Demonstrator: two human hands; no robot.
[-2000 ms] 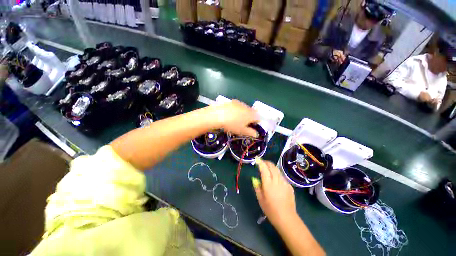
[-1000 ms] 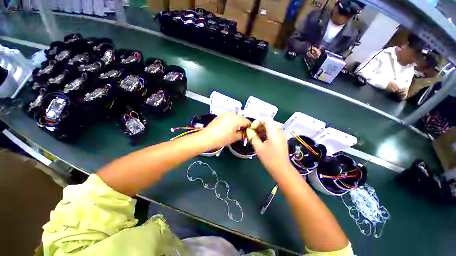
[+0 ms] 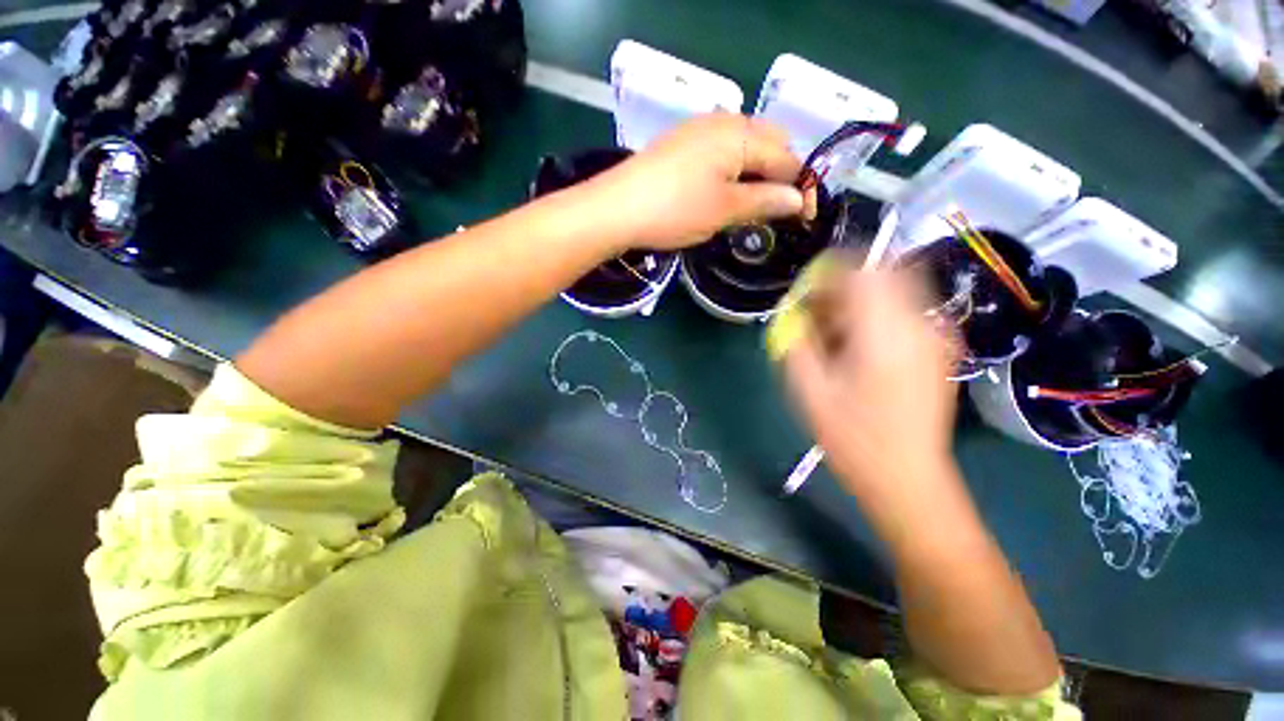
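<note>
Several white housings with black cups stand in a row; the second cup (image 3: 746,261) is under my hands. My left hand (image 3: 711,183) is above its rim, fingers pinched on a dark and red wire harness (image 3: 845,141) with a white plug end. My right hand (image 3: 873,359) is motion-blurred, just right of and in front of that cup, with yellow finger cots (image 3: 791,321). A slim pale tool end (image 3: 804,469) shows below it; whether the hand grips it is unclear. The first cup (image 3: 620,282) is partly behind my left forearm. The third (image 3: 993,303) and fourth (image 3: 1105,380) hold coloured wires.
Black head modules (image 3: 359,211) are massed on the bench at left. A thin beaded-looking loop (image 3: 620,410) lies in front of the cups. A tangled translucent pile (image 3: 1138,486) lies at right. The bench's front edge (image 3: 507,479) runs close to my body.
The view has shifted down and closer. My hands, together over the second cup a second ago, are now apart; the right has moved right and nearer me. The plug end now points up right.
</note>
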